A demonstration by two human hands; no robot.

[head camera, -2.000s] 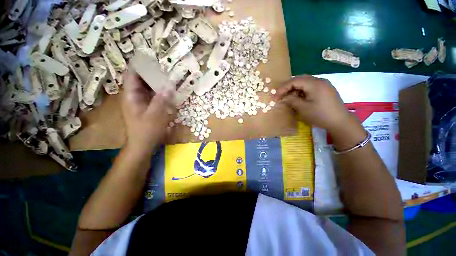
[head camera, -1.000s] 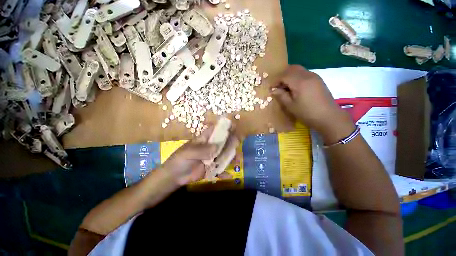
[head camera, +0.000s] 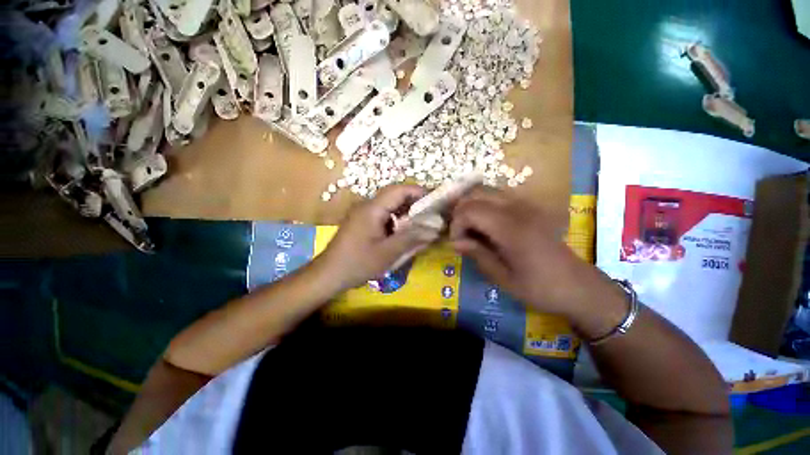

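Observation:
My left hand [head camera: 377, 233] is shut on beige elongated housings [head camera: 448, 191], held above the grey and yellow headset carton [head camera: 342, 298]. At least two housings seem to be in it. My right hand [head camera: 506, 244] is at their right end, fingers bent and touching or nearly touching them; whether it holds a small piece is hidden. The pile of small round cream pieces [head camera: 417, 155] lies just beyond my hands. A large heap of beige housings [head camera: 302, 75] fills the upper left.
Brown cardboard [head camera: 240, 178] lies under both heaps. Two housings [head camera: 718, 89] lie on the green bench top at upper right. A white sheet with a red picture [head camera: 613, 169] is right of the work pad, with a brown cardboard box [head camera: 768, 262] on it.
My right hand has moved from the right edge of the small-piece pile down to the housings in my left hand. My left hand has risen slightly. The whole view has shifted.

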